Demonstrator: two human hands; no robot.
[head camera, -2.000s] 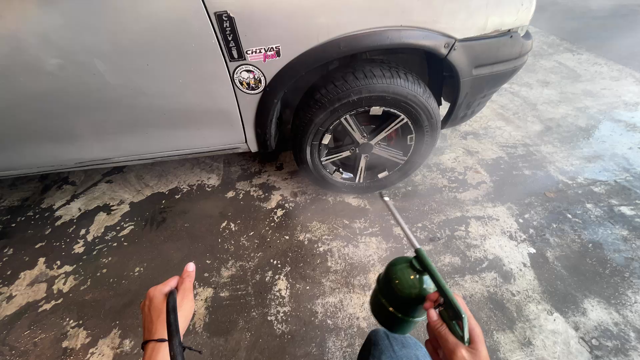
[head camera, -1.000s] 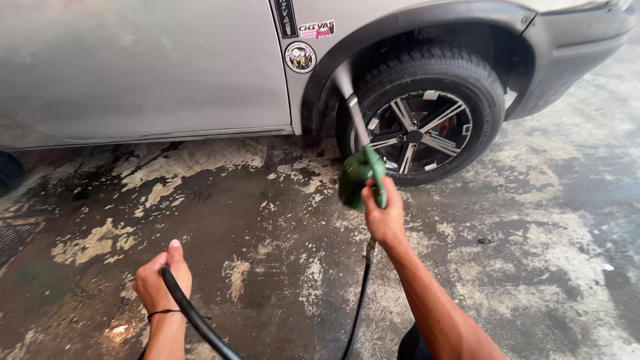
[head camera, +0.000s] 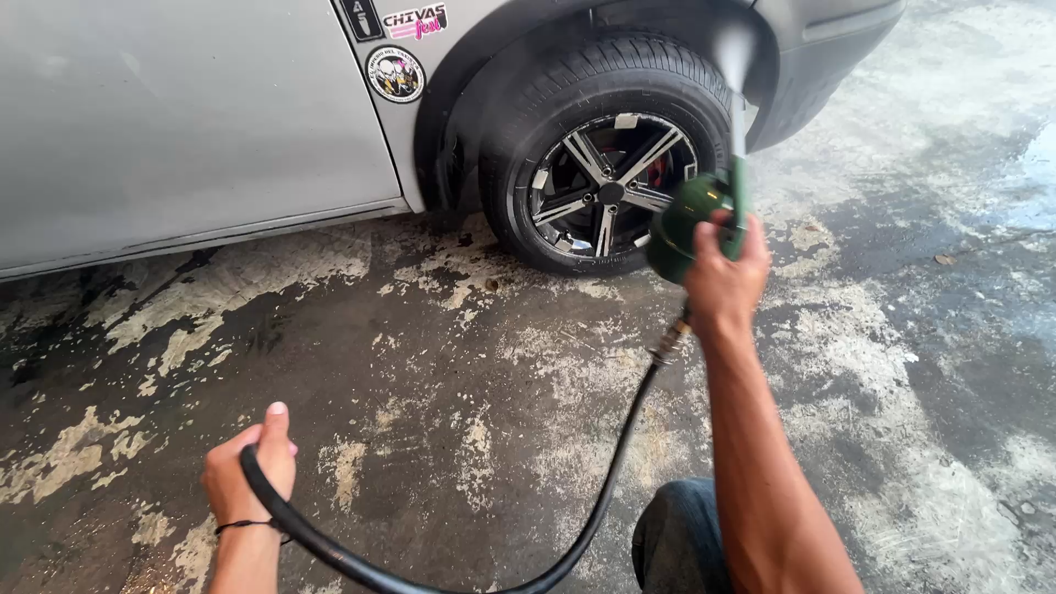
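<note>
My right hand (head camera: 728, 268) grips a green spray gun with a round cup (head camera: 691, 227), held in front of the right edge of the car's wheel (head camera: 610, 194). Its metal nozzle tube points up at the wheel arch, and a whitish mist (head camera: 734, 54) spreads from the tip. A black air hose (head camera: 615, 470) runs from a brass-coloured fitting under the gun, loops low and rises to my left hand (head camera: 252, 474), which is closed around it at the lower left. The tyre is black, and the alloy rim has dark and silver spokes with light patches on its edge.
The silver car's body panel (head camera: 190, 115) with stickers fills the upper left. A dark wheel-arch trim (head camera: 450, 91) surrounds the tyre, and a grey bumper (head camera: 825, 58) reaches to the right. Below lies a worn concrete floor (head camera: 462, 355) with wet patches. My knee in jeans (head camera: 681, 536) shows at the bottom.
The spray gun in my right hand has gone from below the wheel, to the arch's left side, and now to its right side. Mist shows at the nozzle. My left hand keeps the hose.
</note>
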